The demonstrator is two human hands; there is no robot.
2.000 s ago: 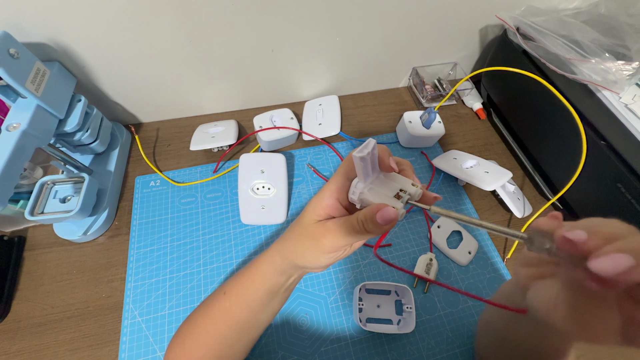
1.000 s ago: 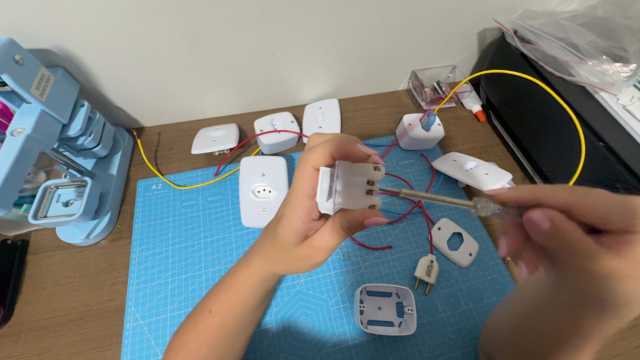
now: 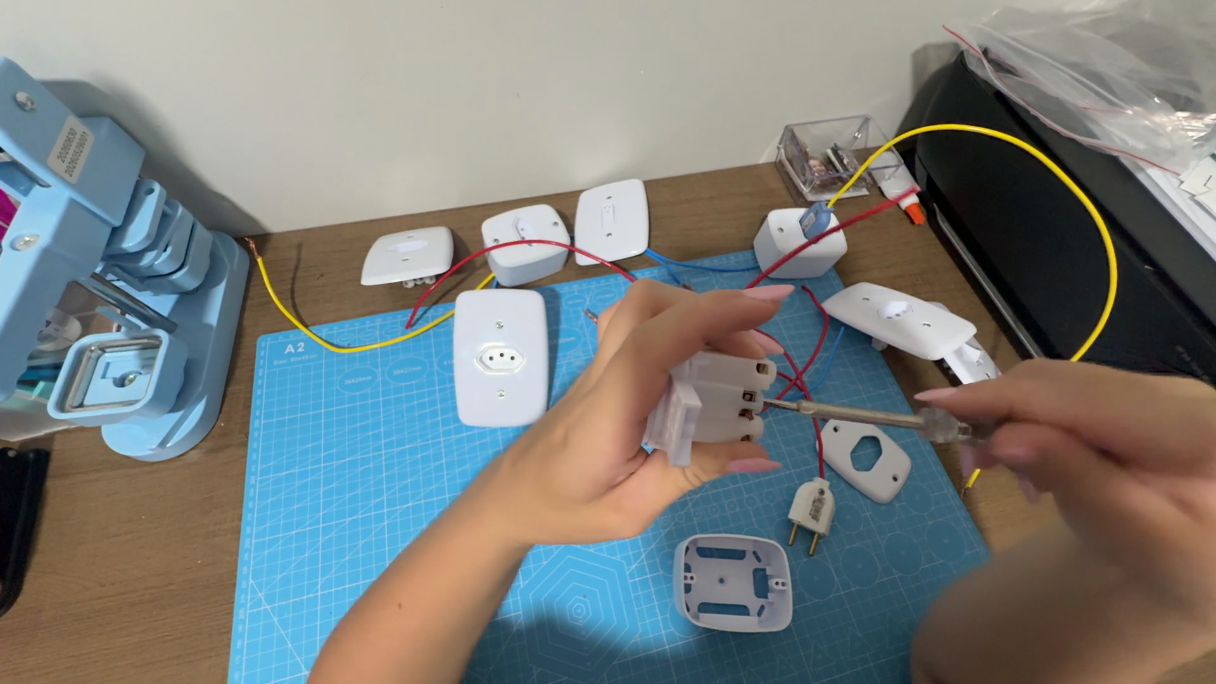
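Observation:
Over the blue cutting mat [image 3: 342, 532], my left hand [image 3: 617, 427] grips a white plastic electrical module [image 3: 712, 404] with a row of metal terminals facing right. My right hand [image 3: 1092, 456] holds a screwdriver [image 3: 855, 413] with a clear handle, its tip at one of the middle terminals; whether it sits in the screw cannot be told. Red wires [image 3: 812, 351] run behind the module. A white two-pin plug [image 3: 812, 508] lies right of it, beside a cover plate with a hexagonal opening [image 3: 866, 461]. An empty white surface box [image 3: 733, 582] lies below.
A plate with a socket [image 3: 501, 359] lies on the mat. Several white boxes and plates, including a switch plate [image 3: 612, 221], line the back. A light-blue press [image 3: 171, 332] stands left, a black machine [image 3: 1064, 218] right. A yellow wire [image 3: 1092, 209] arcs at the right.
My left hand has turned the module so its terminals face right. The screwdriver tip was at the module two seconds ago too. A red wire end now rises near the back right box.

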